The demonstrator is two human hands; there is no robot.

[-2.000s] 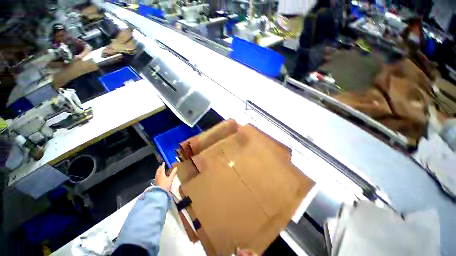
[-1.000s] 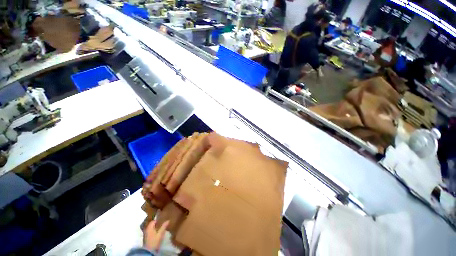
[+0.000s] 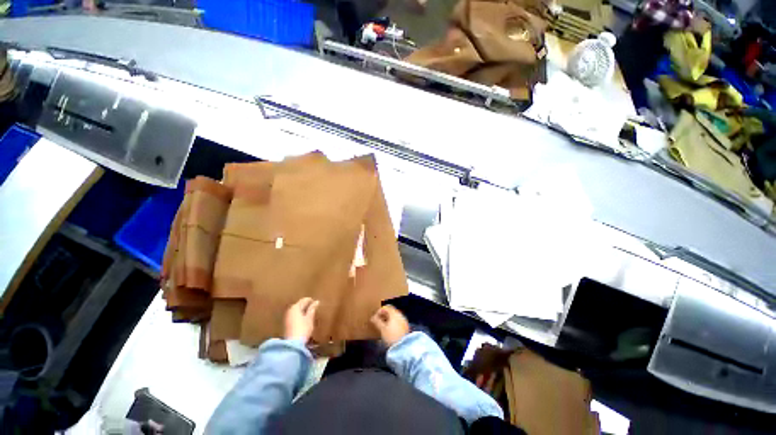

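Observation:
A fanned stack of brown panels (image 3: 289,204) lies on the white table in front of me, its folded, ridged edges at the left. A tiny pale ticket (image 3: 279,243) sits on an upper panel, with a thin seam line beside it. My left hand (image 3: 301,321) is at the stack's near edge, fingertips on a panel. My right hand (image 3: 390,324) pinches the near right corner of a panel that lies angled at the stack's right side. Pale material shows in the gap between the panels.
White sheets (image 3: 506,251) lie right of the stack. A second brown pile (image 3: 549,395) is at lower right. Grey metal troughs stand at left (image 3: 117,127) and right (image 3: 719,340). A metal rail (image 3: 366,140) runs along the white counter. A dark phone-like object (image 3: 162,415) is at lower left.
The view has swung right and down. Both hands now show at the stack's near edge. The rightmost panel now lies angled, and the second brown pile has come into view.

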